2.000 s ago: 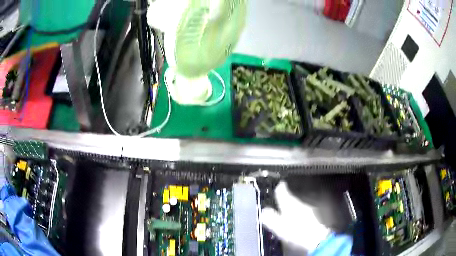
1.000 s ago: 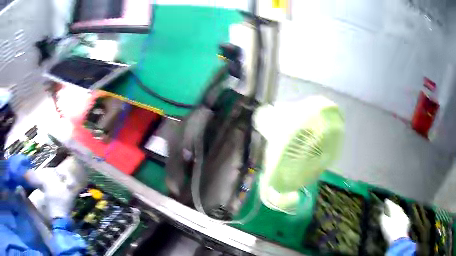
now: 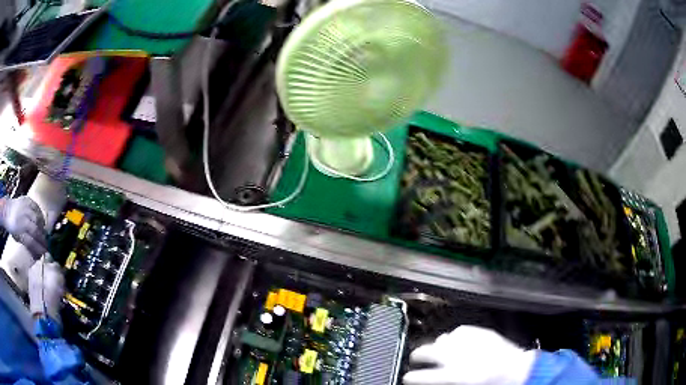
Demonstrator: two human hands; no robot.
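A green circuit board (image 3: 289, 353) with yellow parts and white round parts lies in a black carrier at the bottom middle, cut off by the lower edge. A ribbed grey metal block (image 3: 378, 342) runs along its right side, with a thin white bar beside it. An olive-green hold-down piece (image 3: 263, 341) lies across the board's left part. My right hand (image 3: 470, 357), white-gloved, is at the board's right edge with its fingers pointing left. Blur hides whether it holds anything. My left hand is not in view.
A coworker's gloved hands (image 3: 45, 278) are beside another board (image 3: 94, 267) at the left. A metal rail (image 3: 301, 242) runs behind the boards. Beyond it stand a pale green fan (image 3: 361, 68) and black bins of olive pieces (image 3: 447, 192). Another board (image 3: 605, 350) is at the right.
The view swung left, then back to the middle. My right hand was over the middle bin a second ago and is now beside the board.
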